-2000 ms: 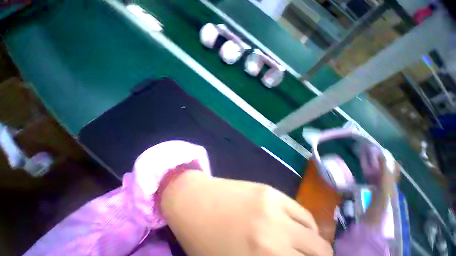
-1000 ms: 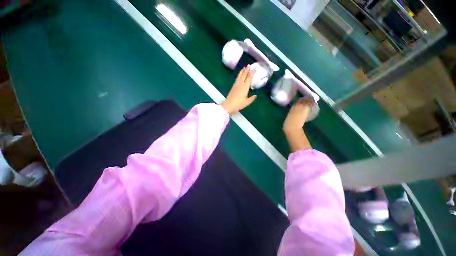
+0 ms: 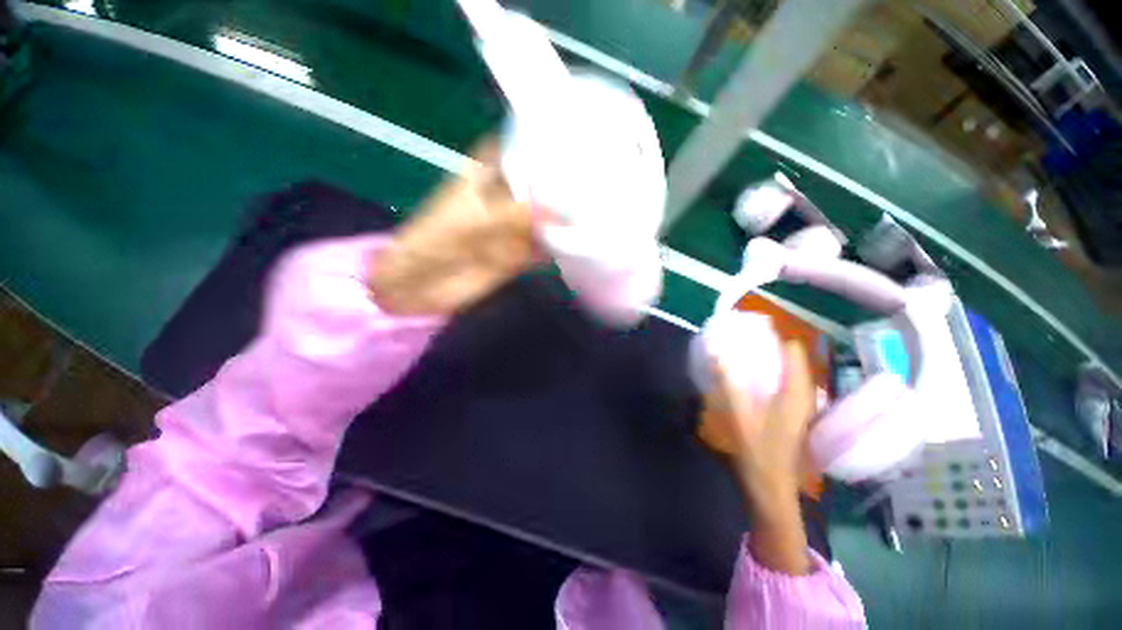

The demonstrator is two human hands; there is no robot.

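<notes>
My left hand (image 3: 461, 246) holds a white-pink headset (image 3: 591, 172) raised above the back of the black mat (image 3: 529, 394); it is blurred by motion. My right hand (image 3: 769, 431) holds a second pink and white headset (image 3: 741, 353) by one round cup, above the orange pad (image 3: 797, 326) and partly in front of the tester. Its headband arches to the right and its other cup hangs over the tester's left part. The tester (image 3: 954, 486) has a lit screen, rows of round buttons and a blue side.
The green conveyor (image 3: 425, 92) runs behind the mat. Further headsets (image 3: 765, 206) lie on it behind the tester, and one (image 3: 1093, 406) is at the far right. A grey post (image 3: 763, 99) crosses the back. A white headset (image 3: 62, 465) shows at the lower left.
Both hands were reaching onto the conveyor at two headsets. Now each hand holds one off the belt, the left over the mat and the right over the orange pad. The view has shifted right.
</notes>
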